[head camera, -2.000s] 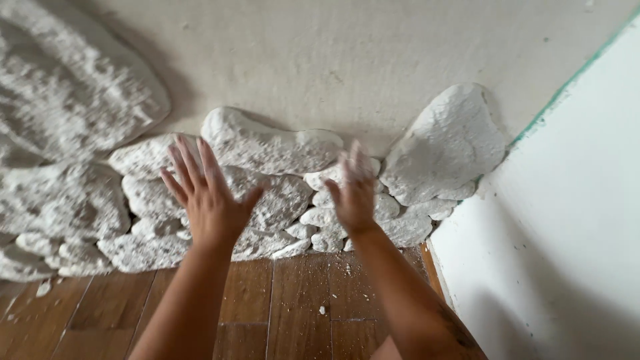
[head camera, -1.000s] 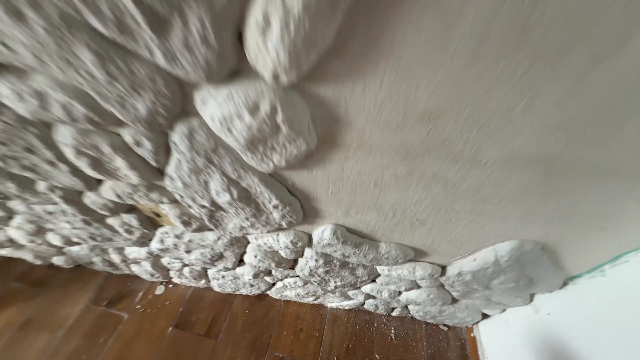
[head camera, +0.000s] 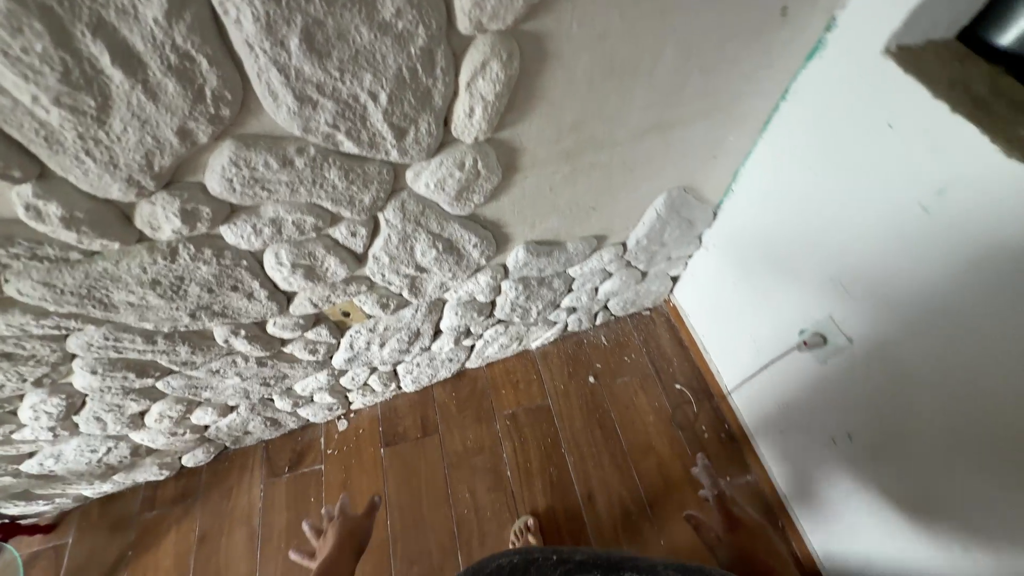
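My left hand (head camera: 340, 534) is low in the view over the wooden floor, its fingers spread and nothing in it. To the right, near the side wall's base, my right hand (head camera: 724, 508) is also empty, with fingers apart and white dust on them. Neither hand touches the wall. Ahead stands a wall faced with rough white plaster-like stones, among them a large stone (head camera: 344, 72), a wedge-shaped stone (head camera: 428, 244) and a smoother stone (head camera: 670, 228) in the corner. Bare grey wall surface (head camera: 608, 120) shows above the lower stones at right.
Small white crumbs lie on the wooden floor (head camera: 456, 456). A tan box (head camera: 346, 314) sits among the stones. A white side wall (head camera: 864, 200) carries a wall outlet (head camera: 814, 341) with a plugged cord. A dark object (head camera: 1000, 36) is at top right. My bare foot (head camera: 525, 531) shows below.
Two seconds ago both hands were raised in front of the low stones; now they are lower, over the floor. One second ago neither hand was in view. The view has shifted and takes in more wall.
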